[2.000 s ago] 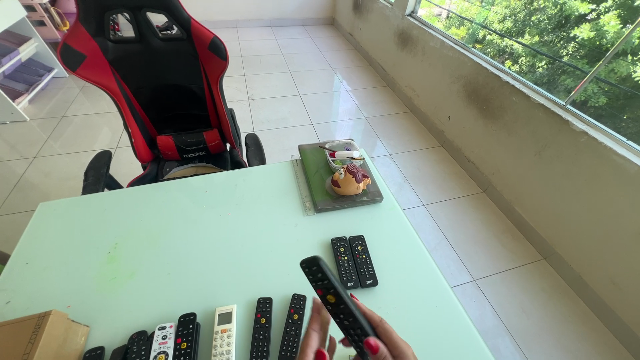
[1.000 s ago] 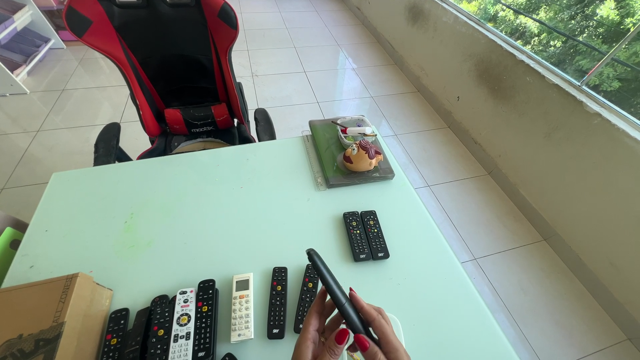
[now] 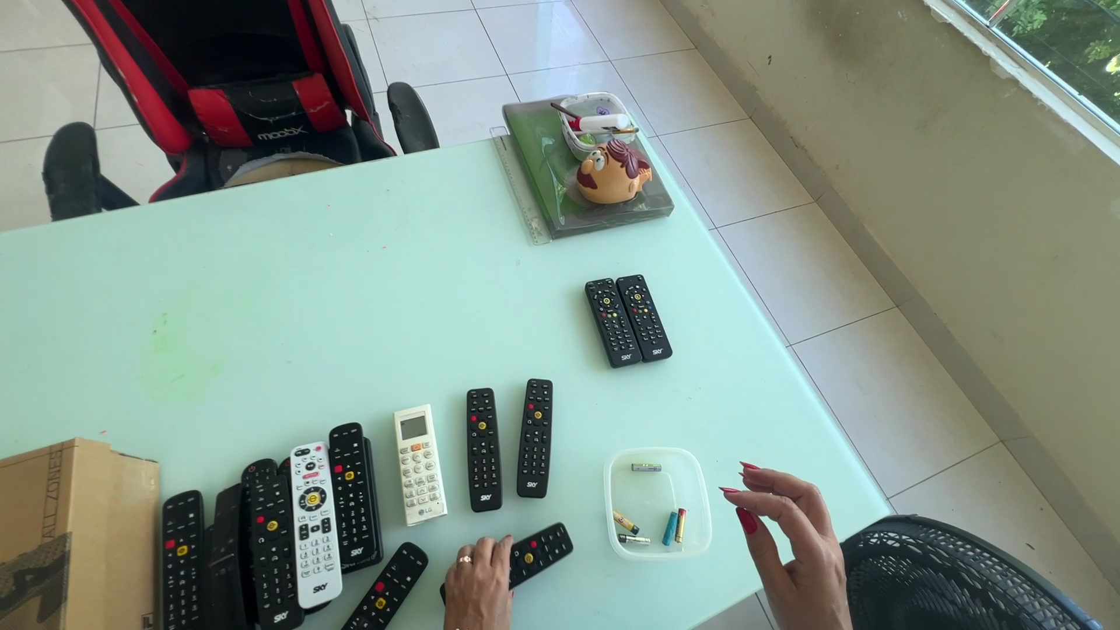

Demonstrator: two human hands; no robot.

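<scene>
My left hand [image 3: 479, 584], with a ring on one finger, rests on a black remote control [image 3: 541, 554] that lies slanted on the glass tabletop. Its fingers cover the middle of the remote. My right hand [image 3: 787, 534] is raised at the table's right edge, fingers apart, holding nothing. Between the hands sits a clear plastic container [image 3: 657, 547] with several small batteries [image 3: 646, 467] in it. Two black remotes [image 3: 482, 451] stand apart above my left hand, beside a white air-conditioner remote [image 3: 420, 464]. Another black remote [image 3: 385, 591] lies left of that hand.
More remotes, one of them white [image 3: 313, 525], cluster beside a cardboard box [image 3: 79, 525]. Two short black remotes [image 3: 629, 321] lie farther back. A green folder [image 3: 542, 166] holds a toy head [image 3: 612, 172] and a small tub. A black fan [image 3: 954, 577] and a gaming chair [image 3: 262, 114] flank the table.
The remote that both hands held up is now on the tabletop under my left hand. My right hand has let go and moved right. The battery container has come into full view.
</scene>
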